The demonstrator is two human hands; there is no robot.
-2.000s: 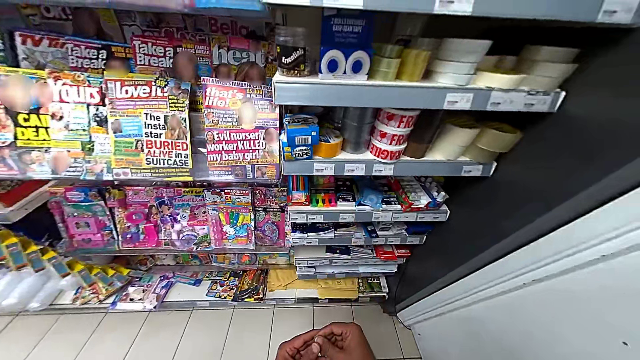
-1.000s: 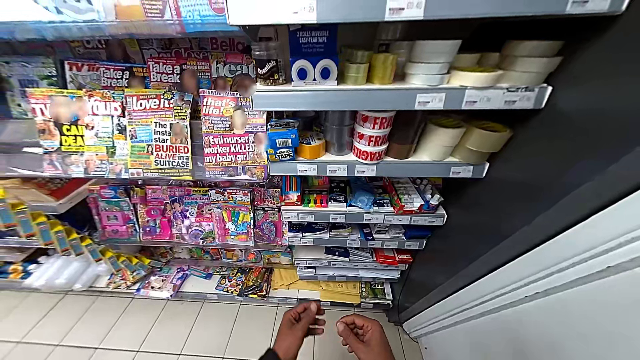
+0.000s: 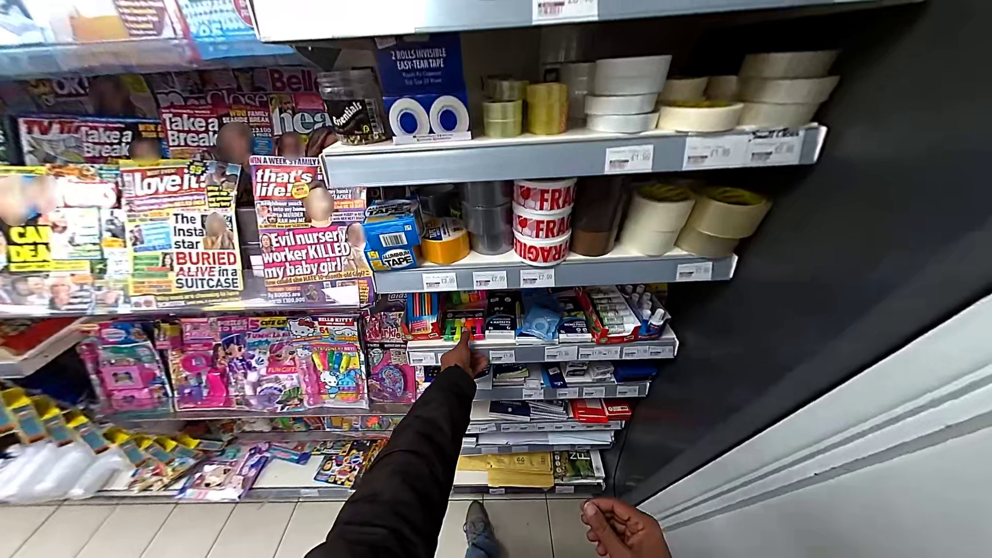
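My left hand reaches out to the front edge of the stationery shelf, at the highlighter pens. Its fingertips overlap the pens; whether they grip one cannot be told. To the left of it stands a box of coloured pens, and to the right lie packs of markers and a blue packet. My right hand is low at the bottom edge, over the floor and away from the shelves, fingers curled with nothing visible in them.
Above are shelves with tape rolls and masking tape. Magazines and children's magazines fill the racks at left. Below lie notebooks and brown envelopes. A dark side panel and a white panel bound the right.
My left hand has moved forward and up from low in front of me to the pens on the shelf. My right hand stays low. The view is nearer to the shelves.
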